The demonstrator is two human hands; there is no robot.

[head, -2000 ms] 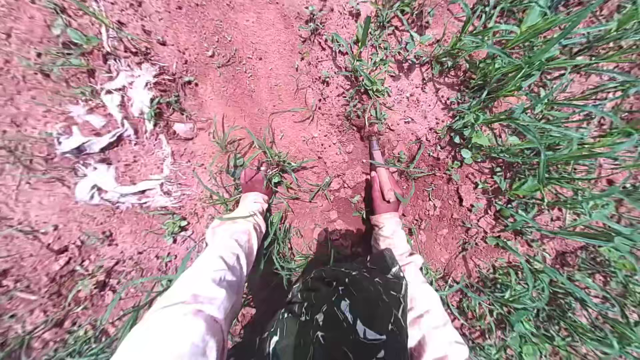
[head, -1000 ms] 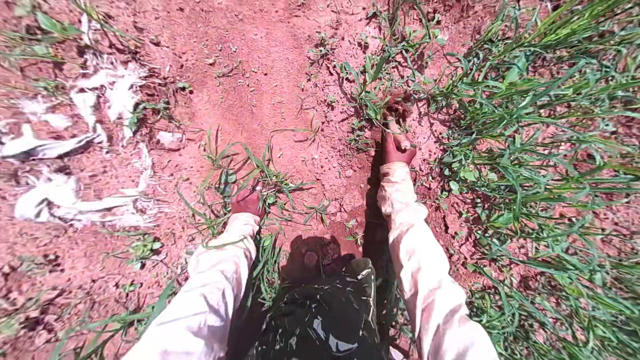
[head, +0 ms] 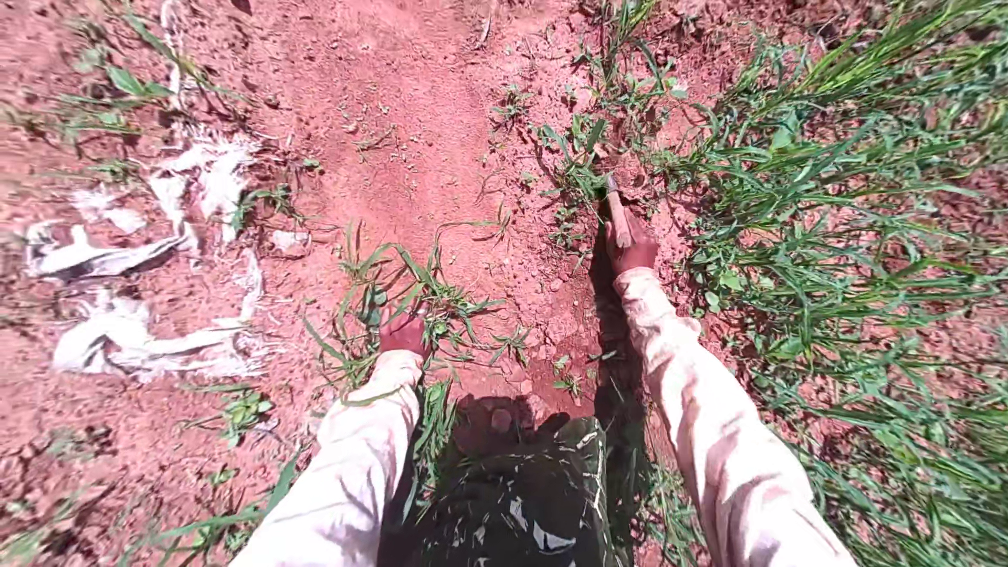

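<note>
My left hand is closed around a bunch of uprooted-looking green weeds, whose blades spread out on both sides of it. To the right and farther forward, my right hand grips the wooden handle of a small hand tool. The tool's metal end points away from me into low green weeds and loose red soil; its tip is hidden, so its exact kind cannot be told. Pale long sleeves cover both arms.
Tall grassy plants fill the right side. Torn white woven cloth lies in strips on the red soil at left. Small weeds grow near it. Dark patterned clothing shows at the bottom, with shadow beside it.
My right hand has moved forward from its place two seconds ago, still with the tool. My left hand stays low at the left with the weeds.
</note>
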